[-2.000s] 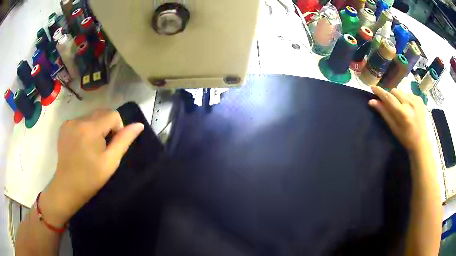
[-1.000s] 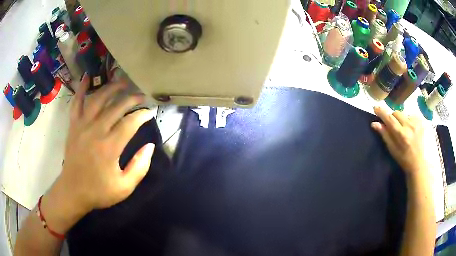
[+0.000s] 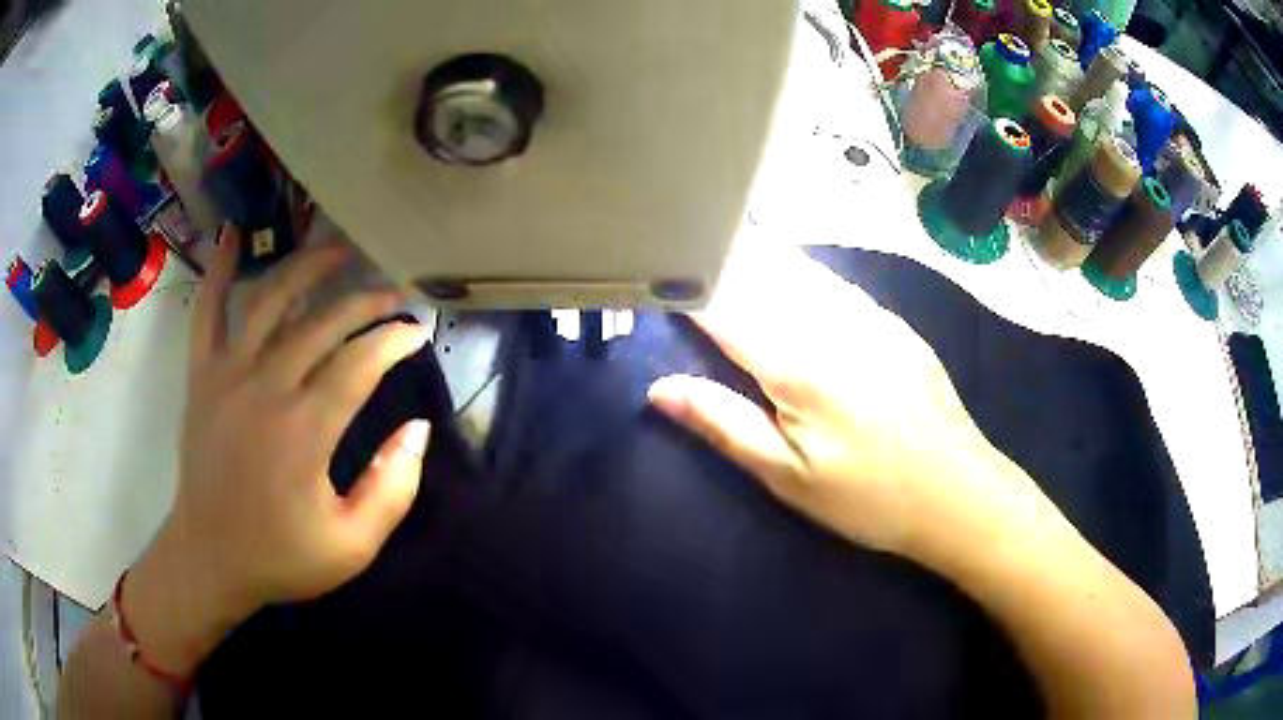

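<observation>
The dark navy jacket cloth (image 3: 619, 591) lies over the machine table and drapes toward me. The silver two-pronged presser foot (image 3: 591, 325) is on it, under the cream machine head (image 3: 591, 155); the needle cannot be made out. My left hand (image 3: 303, 422) is spread at the left, fingers apart, with the folded dark edge of the cloth between thumb and fingers. My right hand (image 3: 830, 401) lies flat on the cloth just right of the foot, thumb apart, fingertips partly hidden by the head.
Thread cones stand at the left (image 3: 117, 242) and right (image 3: 978, 190) on the white table (image 3: 113, 464). A small black box (image 3: 263, 242) is beyond my left fingertips. A flat black rectangle (image 3: 1252, 401) lies at the far right edge.
My right hand has moved from the cloth's far right edge to beside the presser foot. The cloth's right edge now looks wavy. My left hand has opened from its earlier curled pose.
</observation>
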